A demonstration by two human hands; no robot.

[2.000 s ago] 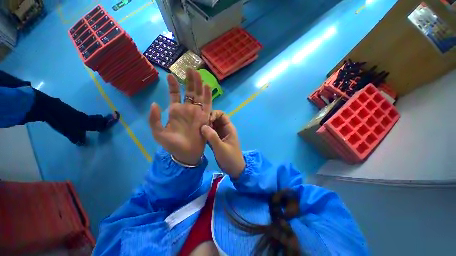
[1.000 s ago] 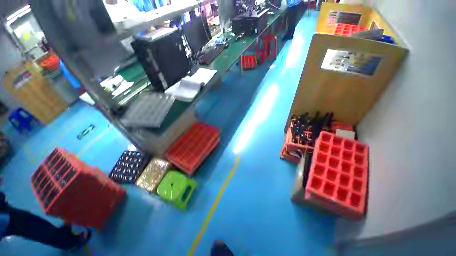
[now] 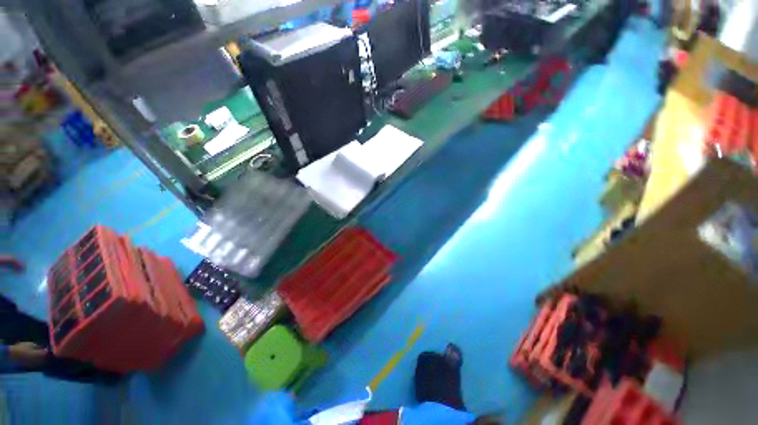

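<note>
Neither of my hands shows in the current view; only bits of my blue clothing and one dark leg and shoe show at the bottom. Nearest in front are red foam trays (image 3: 337, 280) on the floor by the bench end. A green stool (image 3: 276, 359) stands beside them. A black tray (image 3: 213, 284) lies partly under a clear blister tray (image 3: 249, 220) that sticks out from the green bench. A tall stack of red trays with dark parts (image 3: 125, 303) stands on the floor at the left.
White open papers (image 3: 349, 178) and a black computer case (image 3: 312, 91) are on the bench. A person's hand (image 3: 29, 355) and dark legs show at the left edge. A brown board (image 3: 657, 241) and red trays with dark parts (image 3: 573, 344) stand at the right.
Both my hands, held up together two seconds ago, have left the view. The view has tilted up and moved closer to the bench; the bench papers and case appear larger.
</note>
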